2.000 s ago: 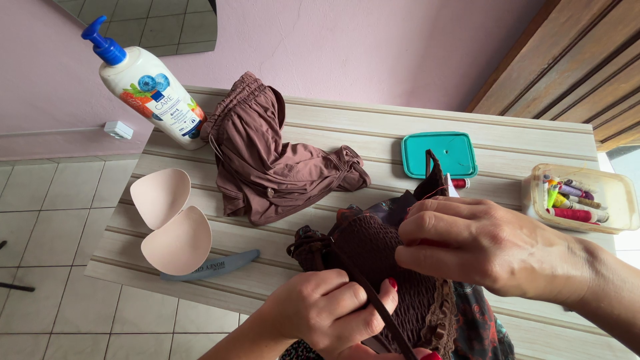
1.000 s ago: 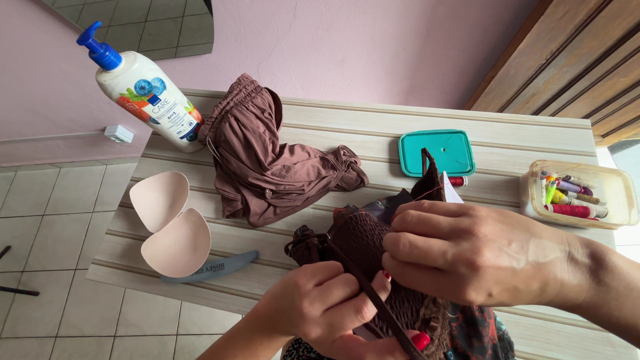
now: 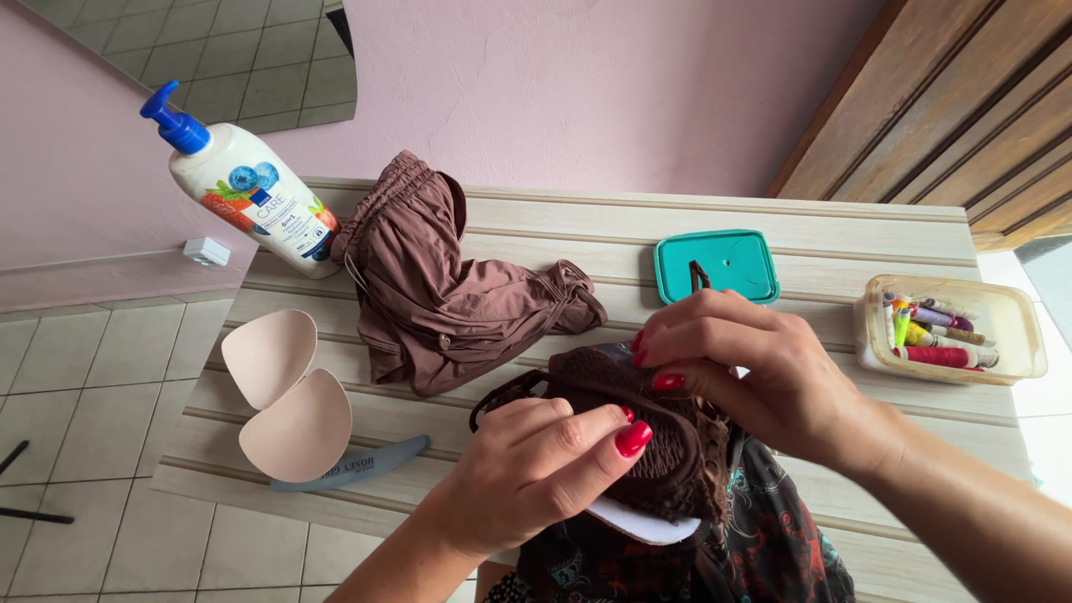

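Observation:
My left hand point(image 3: 553, 461) lies on a dark brown shirred fabric piece point(image 3: 662, 444), its fingers pressed on the cloth and a strap. My right hand point(image 3: 745, 368) is at the upper right of that piece, thumb and fingertips pinched close together; whatever is between them is too small to tell. A white padded edge point(image 3: 645, 523) shows under the brown cloth. Dark patterned fabric point(image 3: 770, 511) lies below, over the lap. Two beige bra cups point(image 3: 297, 427) rest at the left, beside a blue-grey curved nail file point(image 3: 360, 469).
A mauve-brown garment point(image 3: 444, 293) lies crumpled mid-table. A pump bottle point(image 3: 260, 201) stands at the back left. Behind my right hand is a teal lid point(image 3: 737, 260); farther right, a plastic tub point(image 3: 1017, 335) holds thread spools. A slatted wooden panel point(image 3: 946, 109) stands behind the table.
My right hand has moved up and away from my left. My left fingers, earlier around the dark strap, now lie over the brown cloth. The white padded edge has come into sight.

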